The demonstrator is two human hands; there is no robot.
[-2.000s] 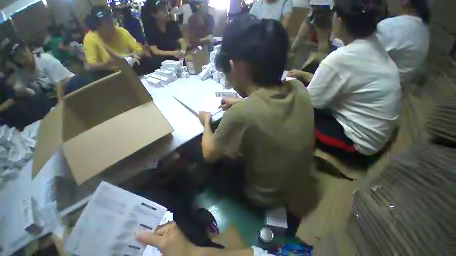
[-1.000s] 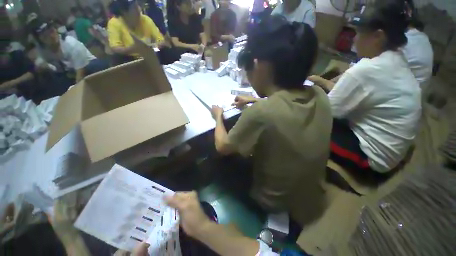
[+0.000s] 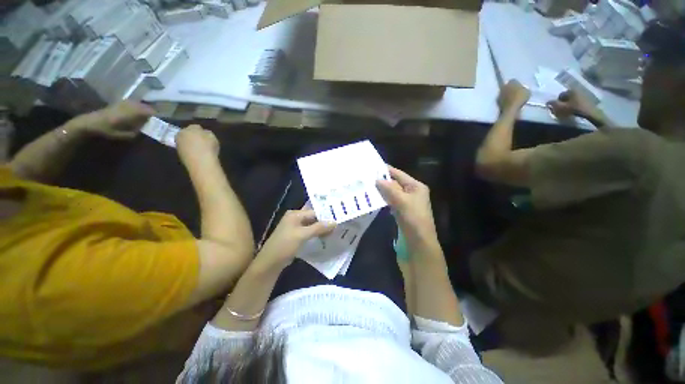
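Note:
A white instruction leaflet [image 3: 342, 176] with a row of short black bars is held up over my lap. My left hand [image 3: 294, 234] grips its lower left corner. My right hand [image 3: 408, 201] grips its right edge. Below it, a fanned stack of leaflets [image 3: 330, 259] with the same print lies on my dark trousers, partly hidden by the held leaflet and my left hand.
An open brown shipping carton [image 3: 396, 45] stands on the white-covered table [image 3: 214, 79]. A small stack of folded leaflets [image 3: 267, 67] is left of it. White product cartons [image 3: 98, 56] are heaped at both sides. Workers sit at my left, holding a carton [image 3: 160, 131], and right.
The view has swung left and down to my lap. Both hands now show clearly on the leaflet, held flat above the stack. The neighbour in yellow at the left has come into view.

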